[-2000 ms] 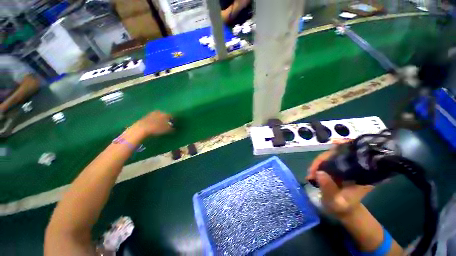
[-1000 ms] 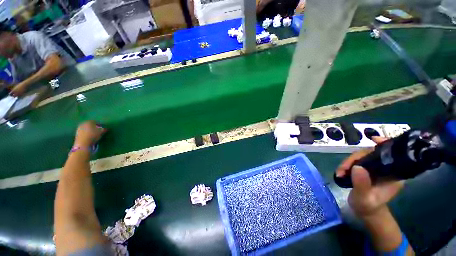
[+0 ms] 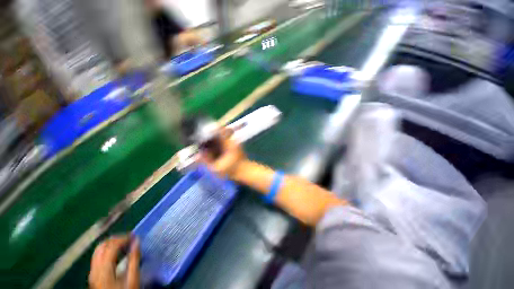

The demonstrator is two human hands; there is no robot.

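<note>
The whole view is motion-blurred. My right hand (image 3: 226, 159), with a blue wristband, is closed around the dark electric screwdriver (image 3: 204, 134), over the far end of the screw tray. The light-blue screw tray (image 3: 217, 210) holds a mass of tiny silvery screws (image 3: 183, 226) and looks tilted in the picture. My left hand (image 3: 115, 262) is at the bottom left beside the tray's near end, partly cut off by the lower edge. Its fingers are curled around a small pale part, likely a white module, too blurred to make out.
A white power strip (image 3: 256, 125) lies beyond my right hand. A second blue tray (image 3: 321, 83) is farther along the bench. The green conveyor (image 3: 73, 175) runs along the left behind a pale divider strip. Pale grey clothing (image 3: 417, 186) fills the right side. A person's arm shows across the conveyor.
The view has swung to the right. My left hand has come back from over the conveyor to beside the screw tray. My right hand still holds the screwdriver, now over the tray's far end.
</note>
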